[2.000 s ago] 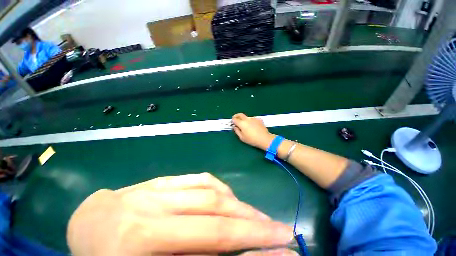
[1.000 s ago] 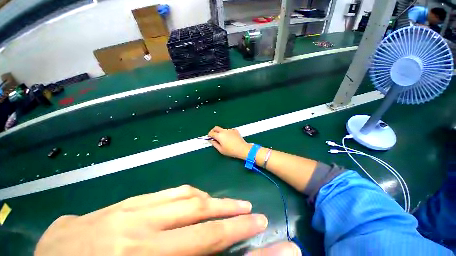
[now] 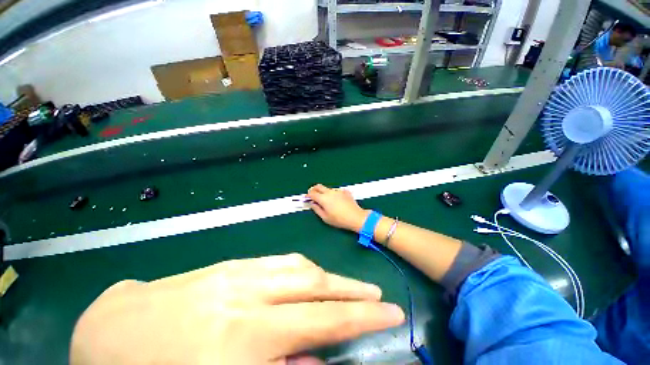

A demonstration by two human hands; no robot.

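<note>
My left hand (image 3: 235,310) fills the near foreground, large and slightly blurred, cut off by the bottom edge. Its first two fingers reach right, close together; whether it holds anything is hidden. My right hand (image 3: 333,206) rests at the long white rail (image 3: 214,217), fingertips pinched on a slim thing (image 3: 302,200), part dark and part pale, too small to name surely. A blue strap (image 3: 368,228) circles my right wrist. One black module (image 3: 448,199) lies right of my right hand. Two more, a left one (image 3: 78,202) and a nearer one (image 3: 148,193), lie beyond the rail.
Pale specks (image 3: 285,155) dot the green belt. A white fan (image 3: 545,209) stands at right, with white cables (image 3: 531,242) beside it. A post (image 3: 527,100) rises from the rail. Black stacked trays (image 3: 301,77) and cardboard (image 3: 189,78) are beyond. A person (image 3: 614,44) is at far right.
The view has turned right since the first frame, then slightly back left and up. My right hand stays at the rail. My left hand's fingers are more spread than in the first frame.
</note>
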